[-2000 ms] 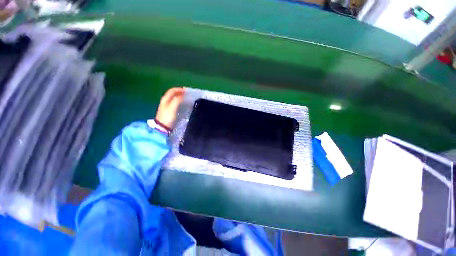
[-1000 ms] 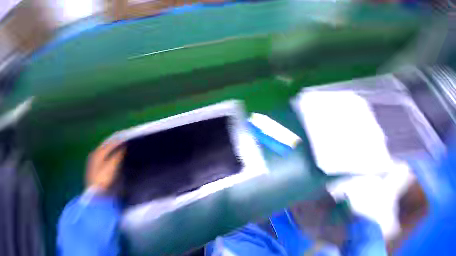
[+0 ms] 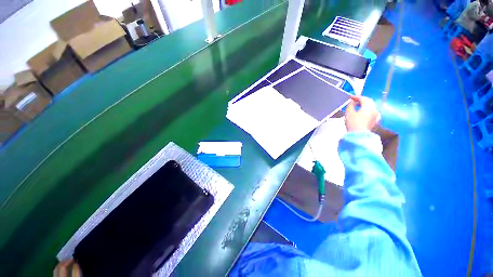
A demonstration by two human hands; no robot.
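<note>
A rigid black panel (image 3: 146, 219) lies on a silvery bubble sheet (image 3: 213, 181) at the lower left of the bench. My left hand (image 3: 68, 268) is mostly cut off by the bottom edge; its fingers touch the panel's near left corner, and their grip is unclear. My right hand (image 3: 362, 113) pinches the right corner of the top sheet on the stack of adhesive sheets (image 3: 319, 94). The sheet is white on its near part and dark grey beyond. A blue and white scraper (image 3: 219, 154) lies between panel and stack.
A brown carton (image 3: 308, 192) with white liners (image 3: 330, 146) stands below the bench edge. A green-handled tool (image 3: 318, 173) with a pale hose hangs in front of it. Another black panel (image 3: 334, 58) lies beyond the stack, near a white post (image 3: 291, 30). Open cartons (image 3: 97, 43) line the far side.
The view has swung right. My right hand, low at the right beside loose white liner a second ago, is now at the stack's right corner. My left hand remains at the panel's left end.
</note>
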